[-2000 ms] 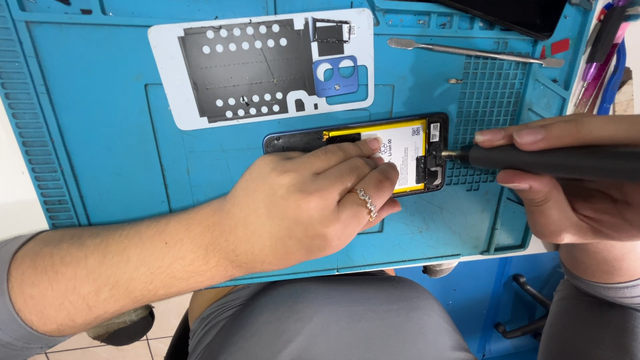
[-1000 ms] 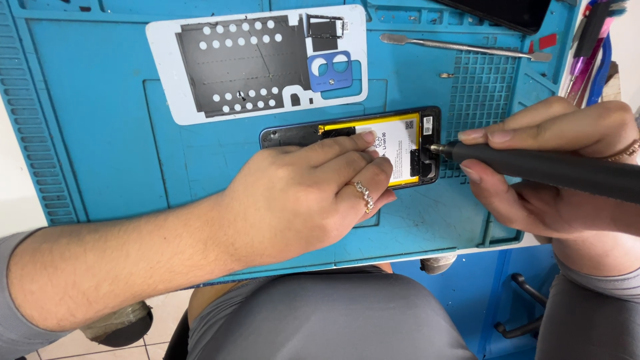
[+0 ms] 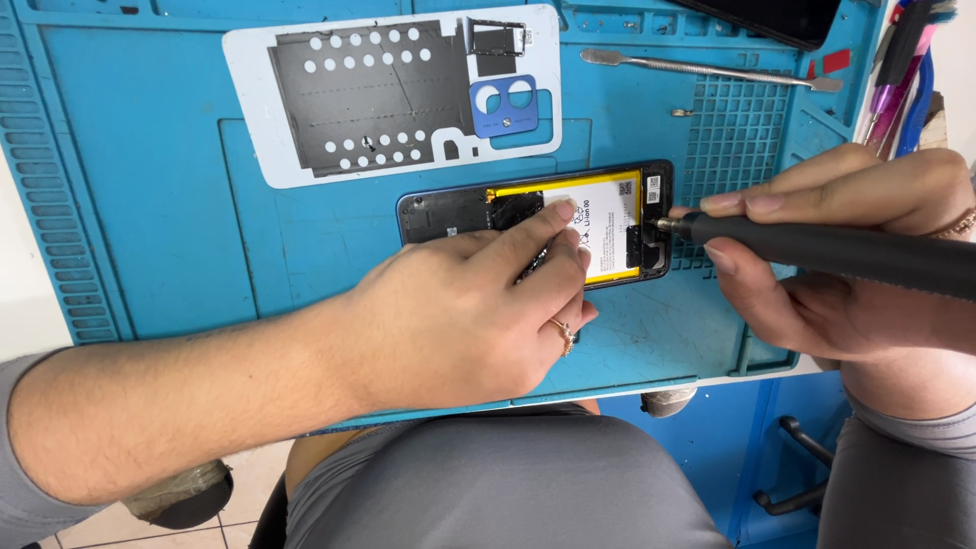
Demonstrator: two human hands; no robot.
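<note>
An opened smartphone (image 3: 657, 191) lies on the blue mat, its battery (image 3: 606, 255) bare with yellow edges. Across the phone's left part and the battery rests my left hand (image 3: 488, 305), a ring on one finger; its fingers bend over the phone and hide part of it. My right hand (image 3: 808, 252) grips a black pen-shaped electric screwdriver (image 3: 831, 255), held nearly level. The metal tip of the screwdriver touches or nearly touches the right end of the phone, beside the battery. The exact contact point is too small to tell.
Above the phone lies a pale back cover (image 3: 252, 114) with black film and a blue camera plate (image 3: 507, 122). A metal spudger (image 3: 701, 69), a dark screen (image 3: 770, 19) and a small metal piece (image 3: 681, 113) are at upper right. Tweezers and brushes (image 3: 903, 84) stand beyond the mat (image 3: 183, 252).
The screwdriver tip stays at the phone's right end, and my left hand stays over the phone with slightly shifted fingers. Nothing else has plainly moved.
</note>
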